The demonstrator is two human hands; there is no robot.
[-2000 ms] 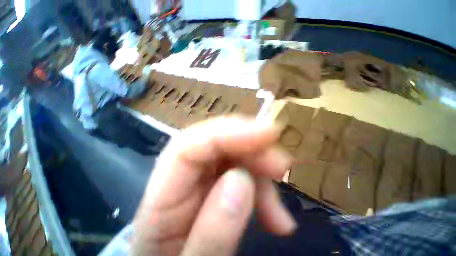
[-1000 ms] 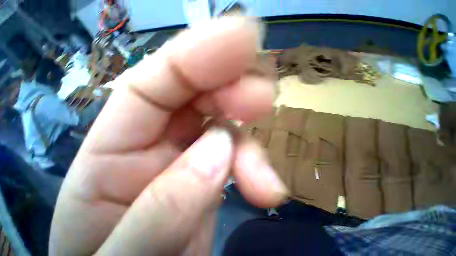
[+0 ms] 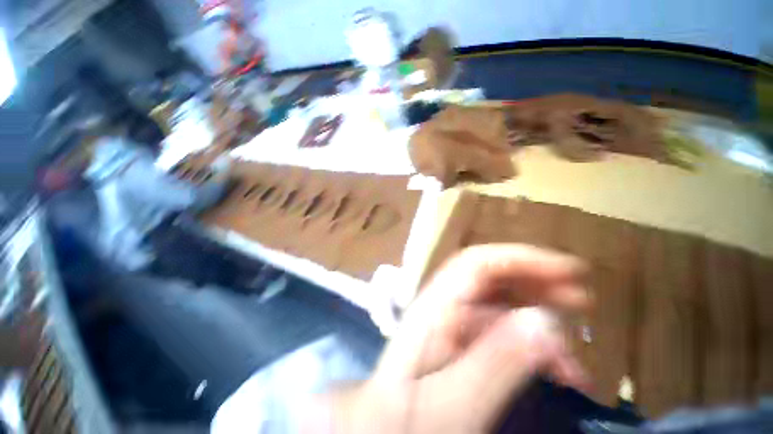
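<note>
My left hand [image 3: 500, 339] is bare and blurred, raised at the lower centre in front of the bench. Its fingers are bent over towards the thumb. I cannot tell whether something small is between the fingertips. Brown panels [image 3: 670, 297] lie overlapping in a row behind and to the right of the hand. My right hand is not in view; only a bit of patterned sleeve shows at the lower right edge.
Brown panels with curved handles [image 3: 305, 229] lie on the white-edged table to the left. A brown piece [image 3: 462, 144] and brown bundles [image 3: 585, 123] sit at the back on the yellowish board [image 3: 627, 182]. A person [image 3: 136, 191] in light clothing is at the left.
The view has swung back left, showing the left-hand table again. My left hand now appears smaller, lower and further right, with its light sleeve in view.
</note>
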